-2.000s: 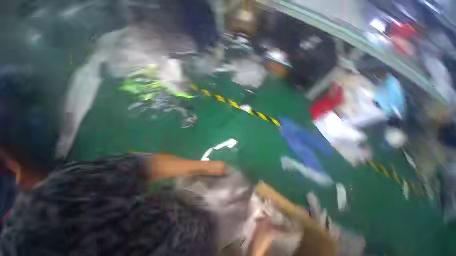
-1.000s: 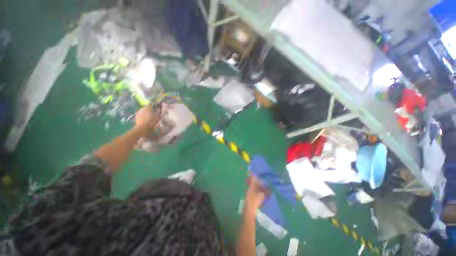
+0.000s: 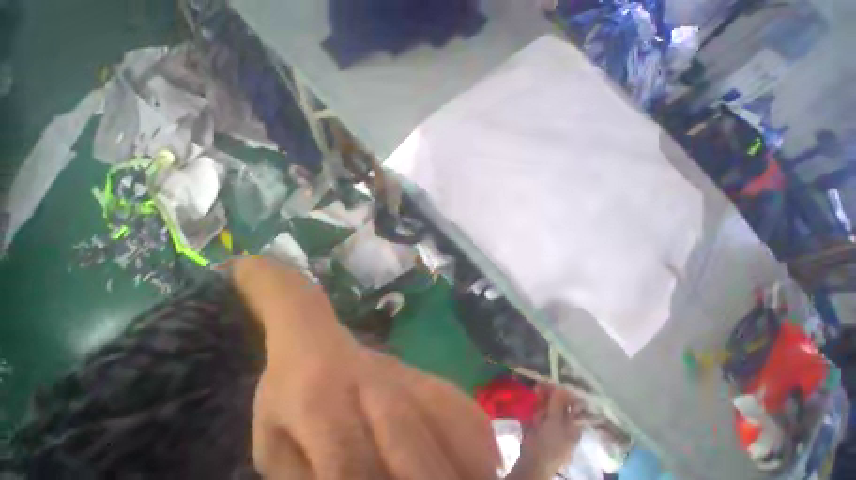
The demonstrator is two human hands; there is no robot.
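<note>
A large white pattern sheet [image 3: 563, 187] lies on the pale grey cutting table [image 3: 375, 108] in front of me. My left hand [image 3: 361, 403] is large and close to the camera at the lower middle, back of the hand up. Its fingers bend downward and the fingertips are hidden or cut off by the bottom edge. My right hand [image 3: 554, 436] is small, blurred and partly cut off, beside the table's near edge. I cannot tell whether either hand holds anything.
A navy stack [image 3: 404, 28] lies at the table's far end, and a red plastic bag [image 3: 793, 370] at its right end. Grey and white cloth pieces [image 3: 375, 253] and bright green strips [image 3: 178, 234] lie on the green floor. Another red item [image 3: 507, 398] is below the table.
The view has shifted towards the tabletop, which shows more fully. My left hand has left the grey cloth on the floor and come close to the camera. My right hand has left the blue cloth.
</note>
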